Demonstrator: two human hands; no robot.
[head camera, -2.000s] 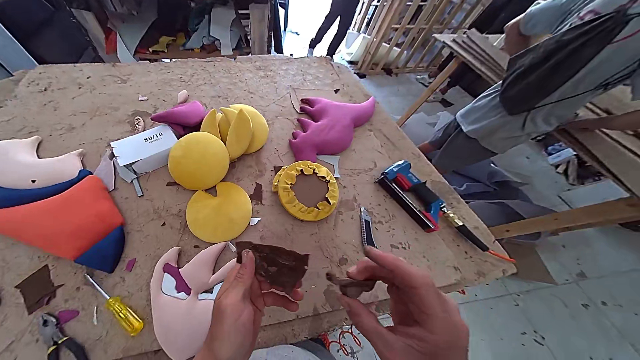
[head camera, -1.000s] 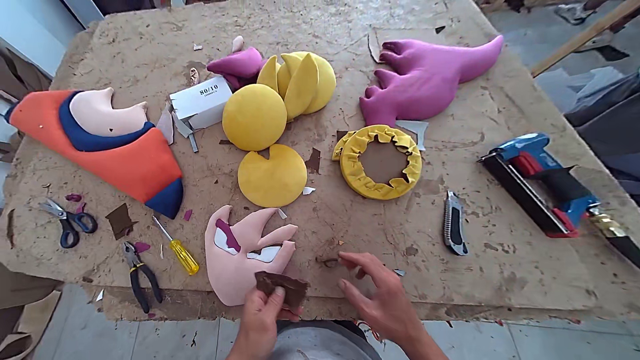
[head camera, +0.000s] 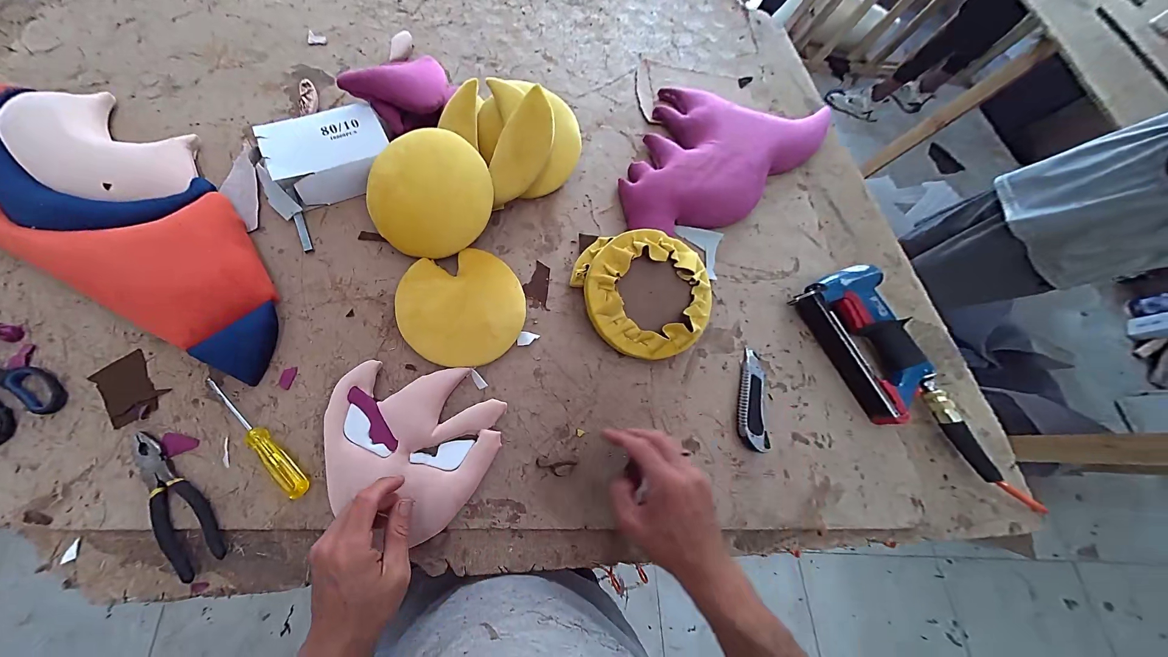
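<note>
My left hand (head camera: 360, 552) touches the lower left edge of a padded pink fabric face (head camera: 433, 497) with white and purple eye pieces; its fingertips partly cover each other, so a grip cannot be made out. To the right, my right hand (head camera: 671, 502) hovers low over the tabletop, fingers bent and apart, with nothing seen in it. A small curled brown scrap (head camera: 557, 467) lies between the hands. Above are yellow padded discs (head camera: 461, 306) and a yellow ring-shaped piece with gathered fabric (head camera: 600, 315). A utility knife (head camera: 753, 401) lies right of my right hand.
A pneumatic stapler (head camera: 862, 342) with its hose lies at right, near a purple padded piece (head camera: 721, 169). At left are a screwdriver (head camera: 276, 464), pliers (head camera: 173, 506), scissors (head camera: 35, 391), an orange and blue padded piece (head camera: 155, 274) and a white box (head camera: 321, 151). A person's legs show at upper right.
The brown piece that my left hand held is no longer in sight, and that hand is now at the pink face. My right hand has moved away from the small brown scrap.
</note>
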